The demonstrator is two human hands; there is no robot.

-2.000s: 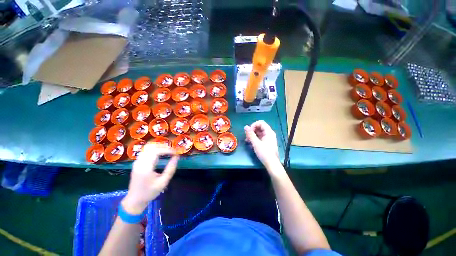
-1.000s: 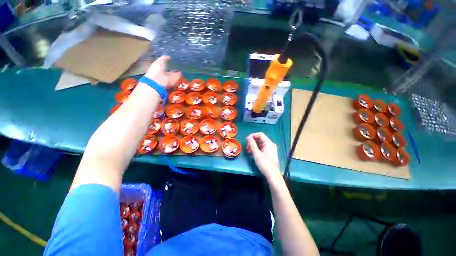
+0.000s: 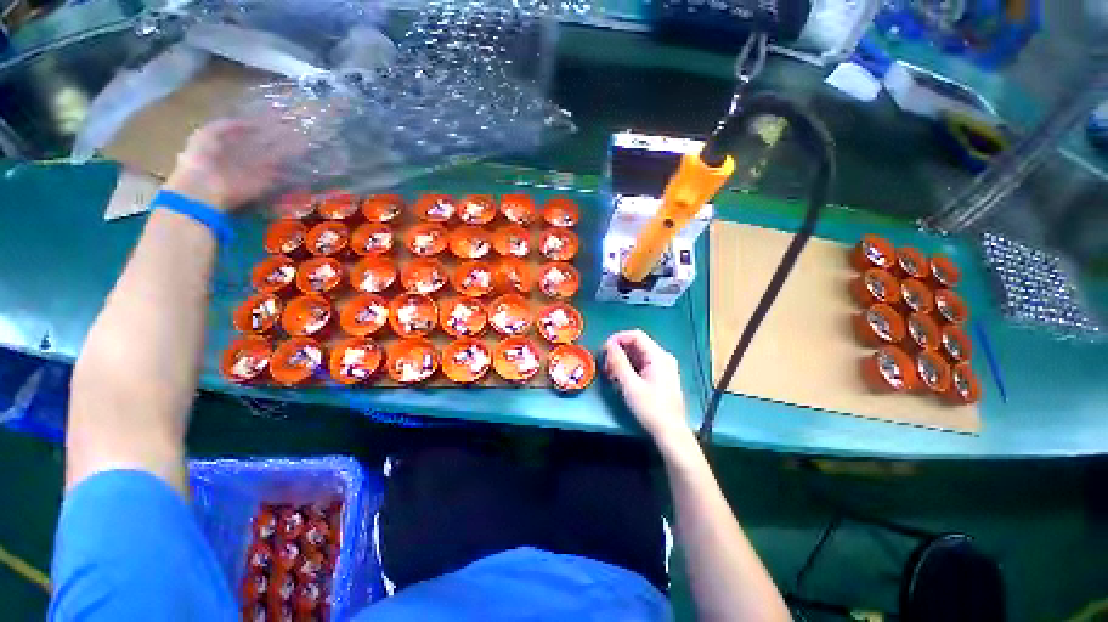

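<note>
My left hand (image 3: pixel 237 158), with a blue band on the wrist, is at the rear left at the near edge of a clear blister tray (image 3: pixel 425 103). The tray is tilted and blurred; my fingers are blurred against it and seem to hold it. Rows of orange housings (image 3: pixel 413 314) with white and dark parts inside stand in front of it. My right hand (image 3: pixel 644 374) rests on the bench edge right of the housings, fingers curled; whether it holds something is hidden. An orange electric screwdriver (image 3: pixel 674 219) leans over the blue-and-white feeder (image 3: pixel 666 270).
A cardboard sheet (image 3: pixel 778 318) at right carries a smaller group of orange housings (image 3: pixel 893 367). A blue stick (image 3: pixel 991 362) and dotted tray (image 3: pixel 1036 282) lie beyond. A black cable crosses right of the feeder. Tan cardboard (image 3: pixel 158 122) lies rear left. A blue crate (image 3: pixel 356 510) with housings is below left.
My left hand has moved left at the rear of the bench, and the blister tray is now lifted and tilted beside it. My right hand has stayed nearly still. The view has shifted slightly.
</note>
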